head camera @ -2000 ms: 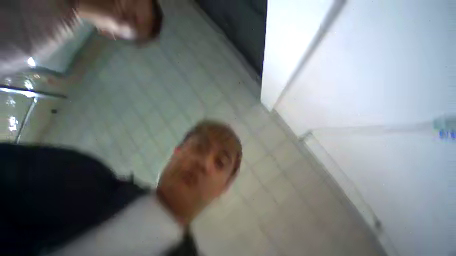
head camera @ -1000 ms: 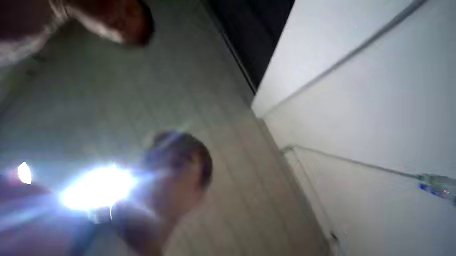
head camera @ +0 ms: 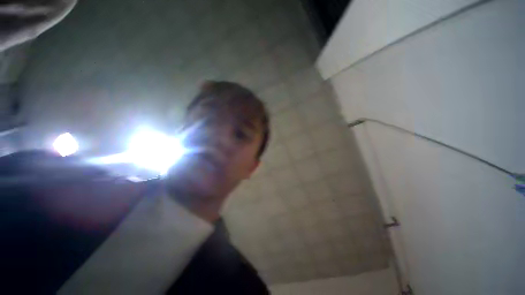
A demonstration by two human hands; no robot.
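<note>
No hand can be made out now. A person (head camera: 227, 129) is close in front of the camera, blurred, in a dark jacket (head camera: 224, 265) with a light shirt or collar (head camera: 141, 248). A very bright light (head camera: 154, 151) glares beside the person's head and hides part of it. A smaller bright light (head camera: 65, 144) shows at the left. What holds the lights cannot be told. A pale cloth or sleeve (head camera: 34, 20) is cut off by the top left corner.
The view is tilted. A gridded ceiling (head camera: 311, 196) lies behind the person. A white wall (head camera: 449, 103) fills the right side, with a thin cable (head camera: 437, 144) running to a small green and blue piece (head camera: 520, 183) at the right edge. A dark opening (head camera: 328, 17) is at the top.
The hand-like shape at the top left has left the picture, leaving pale cloth. The bright lights, absent two seconds ago, have shifted right and up since one second ago. The view has shifted.
</note>
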